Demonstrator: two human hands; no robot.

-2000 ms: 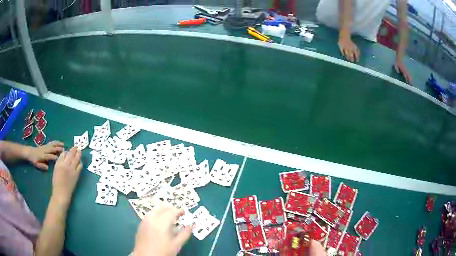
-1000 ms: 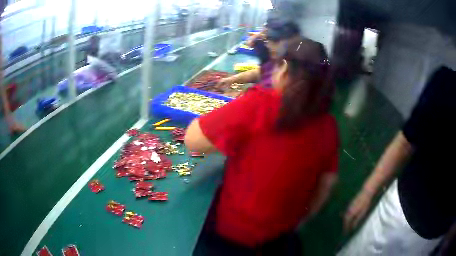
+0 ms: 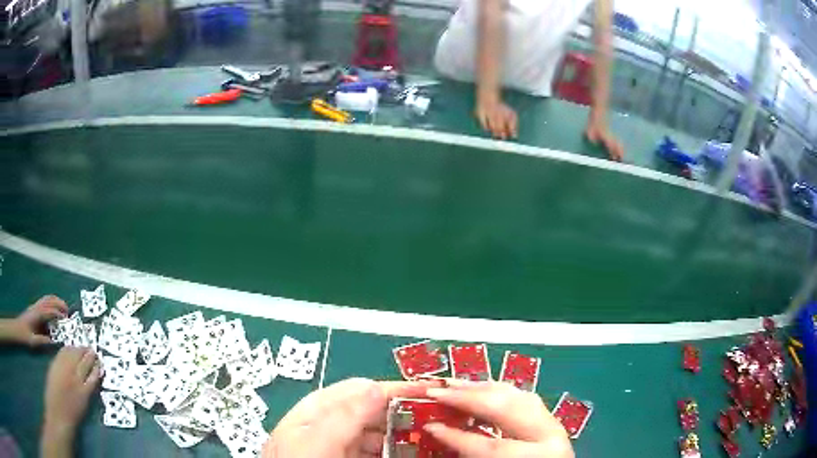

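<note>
My left hand [image 3: 327, 422] and my right hand [image 3: 511, 420] are together at the bottom centre. They hold a joined unit [image 3: 412, 416] with a red face and a thin white rim between them. My right fingers lie across its face. Several other joined units lie just beyond and beside my hands, such as one beyond my right fingers [image 3: 468, 361] and one to the right [image 3: 571, 415]. A pile of white plates [image 3: 193, 358] lies to the left.
Red bases [image 3: 757, 380] are heaped at far right, a few apart from the heap. The green belt [image 3: 385, 228] crosses beyond the white edge. Another person's hands [image 3: 72, 385] touch the plates at left. A person opposite leans hands [image 3: 497, 119] on the far bench, near tools [image 3: 331, 111].
The view has swung from the right-hand neighbour back to the worktop. Two seconds ago my hands were apart, the left over the white plates; now both are together on one joined unit.
</note>
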